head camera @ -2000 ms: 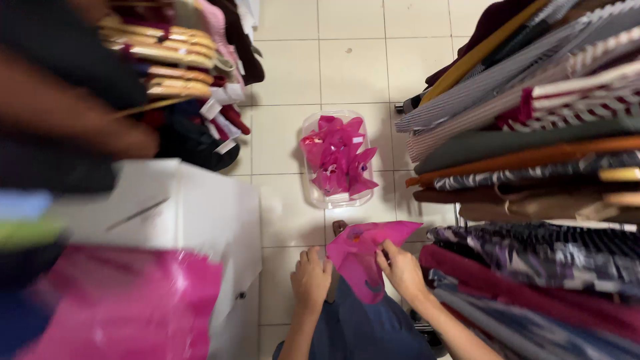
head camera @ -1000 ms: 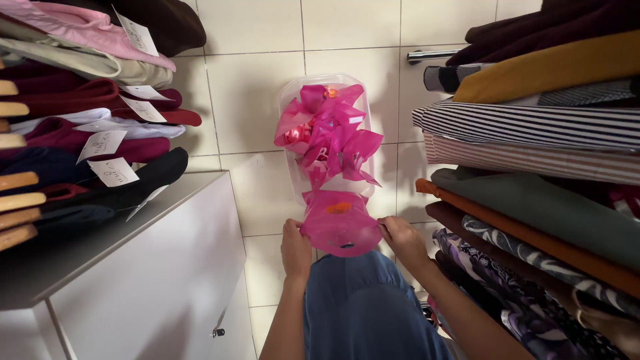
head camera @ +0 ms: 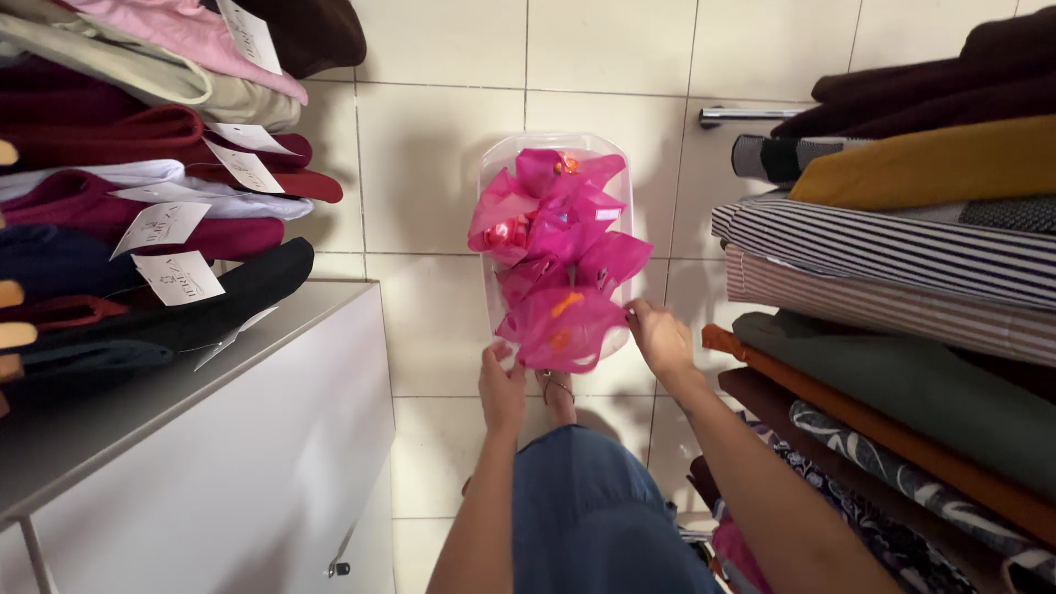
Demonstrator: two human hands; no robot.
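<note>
A clear plastic tub (head camera: 487,285) stands on the tiled floor and holds several bright pink plastic bags (head camera: 569,223), some with orange or red items showing. Over its near end lies another pink plastic bag (head camera: 565,330) with orange things seen through it. My right hand (head camera: 660,334) pinches that bag's right edge between thumb and fingers. At its lower left corner is my left hand (head camera: 502,384), fingers curled and close to the plastic; whether they grip it cannot be told.
Hanging clothes with paper tags (head camera: 177,276) fill the upper left, above a white cabinet (head camera: 247,429) with a small lock. More garments (head camera: 891,247) hang along the right on metal rails (head camera: 751,115). My foot (head camera: 557,396) is just below the tub.
The pink bag has moved forward with my hands, from above my lap onto the near end of the tub. Two seconds ago the view showed the tub from farther off.
</note>
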